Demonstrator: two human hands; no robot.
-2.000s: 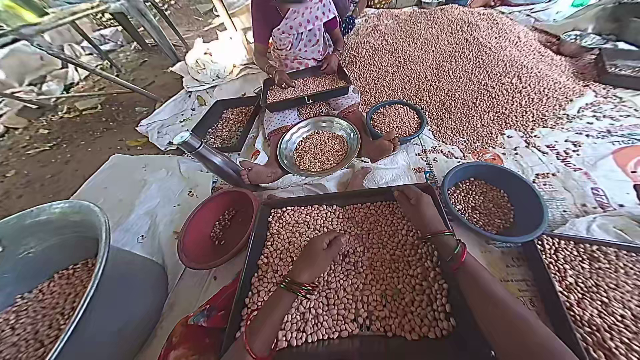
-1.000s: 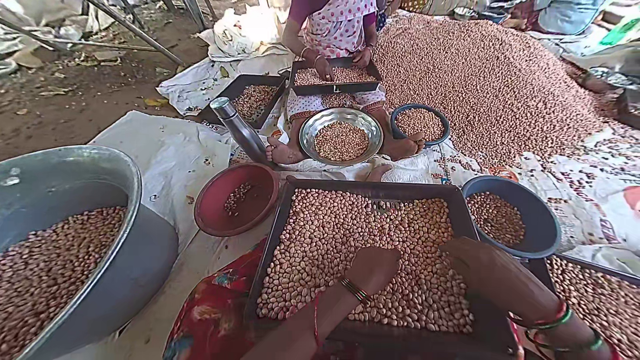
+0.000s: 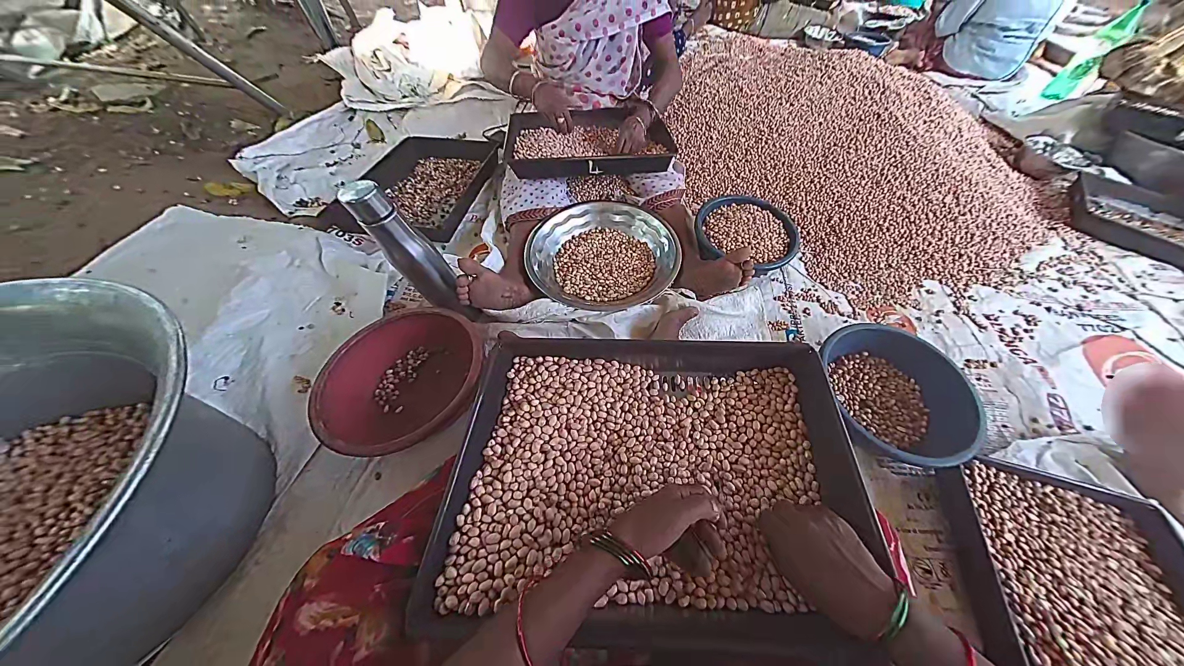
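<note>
A black rectangular tray (image 3: 844,462) full of pinkish-brown nuts or seeds (image 3: 592,444) lies over my lap. My left hand (image 3: 671,527) is over the nuts near the tray's front, fingers curled down; whether it holds any is hidden. Just right of it, my right hand (image 3: 809,546) rests low on the nuts, its fingertips hidden under the hand. Left of the tray stands a dark red bowl (image 3: 338,407) with a few dark nuts. A blue-grey bowl (image 3: 953,416), partly filled with nuts, stands at the tray's right.
A large metal tub (image 3: 171,370) stands left, another nut tray (image 3: 980,546) right. Ahead, a person (image 3: 601,46) works over a black tray (image 3: 592,166), with a steel bowl (image 3: 546,268), a small blue bowl (image 3: 708,240), and a steel flask (image 3: 398,240) nearby. Behind lies a big nut heap (image 3: 851,157).
My right hand has come from the tray's far right corner down to its front right. My left hand is lower in the tray than two seconds ago, and the two hands are now close together.
</note>
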